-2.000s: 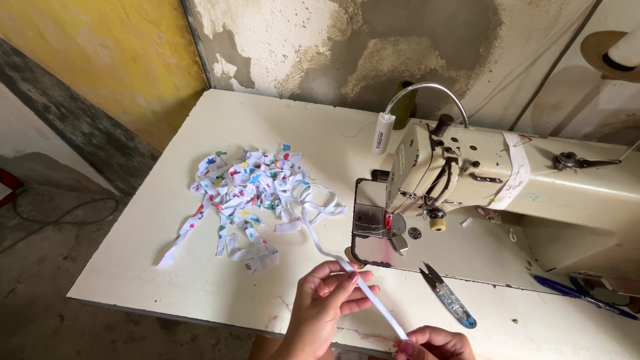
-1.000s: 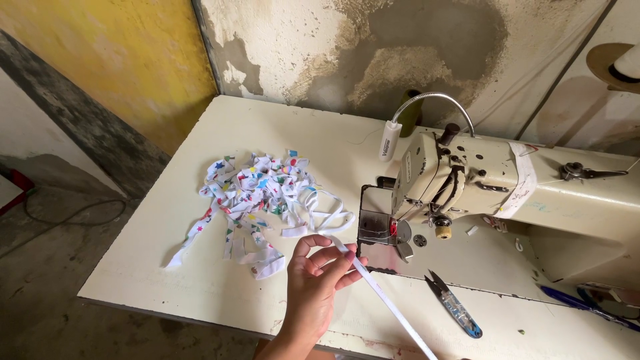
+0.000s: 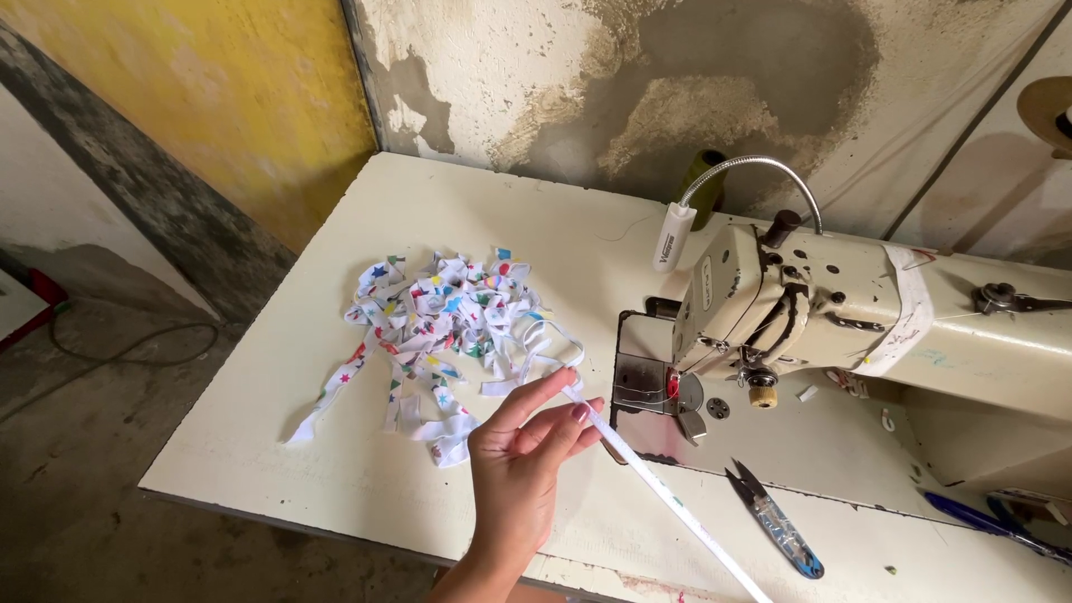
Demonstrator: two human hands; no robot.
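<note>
Near the front edge of the table, my left hand (image 3: 532, 452) pinches a narrow white fabric strip (image 3: 662, 490) between thumb and fingers. The strip slants down to the right and leaves the view at the bottom; my right hand is out of view. Behind my left hand lies a tangled pile of white fabric strips (image 3: 452, 310) printed with colourful stars and spots. Right of the hand stands an industrial sewing machine (image 3: 737, 310), its needle area beside the metal plate (image 3: 643, 381). A pair of thread snips (image 3: 775, 519) lies in front of the machine, blades pointing up-left.
A gooseneck lamp (image 3: 674, 237) arches over the machine head, with a green thread cone (image 3: 706, 186) behind it. Blue-handled scissors or a similar tool (image 3: 976, 515) lie at the far right. The white tabletop (image 3: 251, 452) ends at a dark edge near me, with a wall behind.
My right hand, seen holding the lower end of the strip two seconds ago, has gone out of view at the bottom. More of the strip now stretches down to the right from my left hand.
</note>
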